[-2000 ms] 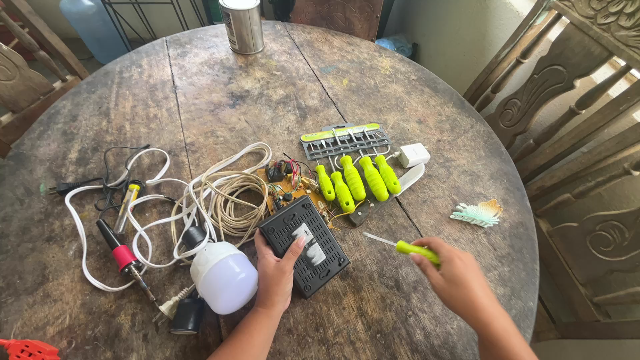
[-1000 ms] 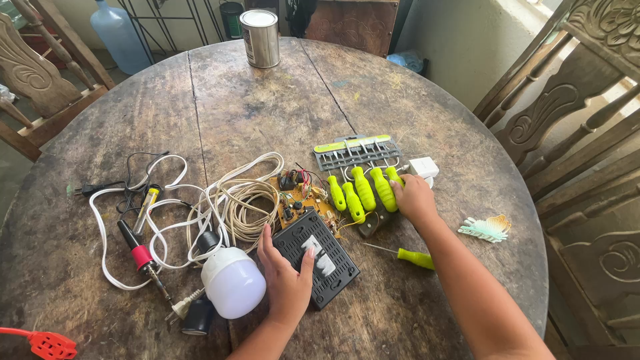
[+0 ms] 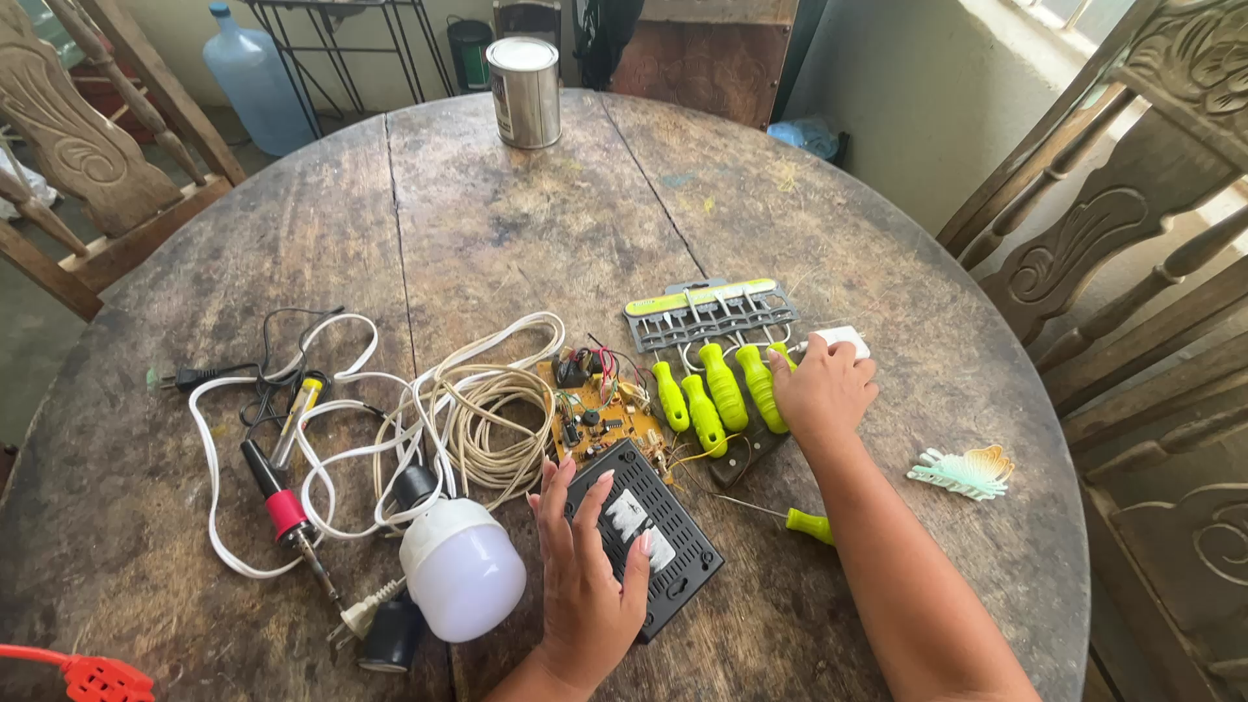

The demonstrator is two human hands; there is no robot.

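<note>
My left hand [image 3: 590,570] rests over the left side of a black vented plastic box [image 3: 673,556], fingers spread on its top. My right hand [image 3: 827,385] is at the right end of a row of green-handled screwdrivers [image 3: 721,388] in a grey plastic holder [image 3: 712,314], beside a white adapter [image 3: 840,341]; its fingertips partly cover the rightmost handle, and I cannot tell if they grip it. A loose green-handled screwdriver [image 3: 809,526] lies right of the box, partly behind my right forearm. An orange circuit board [image 3: 604,419] with wires touches the box's far edge.
Left of the board are coiled cables [image 3: 497,429], a white LED bulb [image 3: 468,575], a soldering iron [image 3: 283,512] and a solder tube [image 3: 297,419]. A metal can [image 3: 525,93] stands at the far edge, a hair clip [image 3: 963,473] at right, a red outlet connector [image 3: 107,678] at lower left.
My right hand held the loose screwdriver two seconds ago; it was let go onto the table, and the hand moved to the row of screwdrivers. My left hand stays at the box.
</note>
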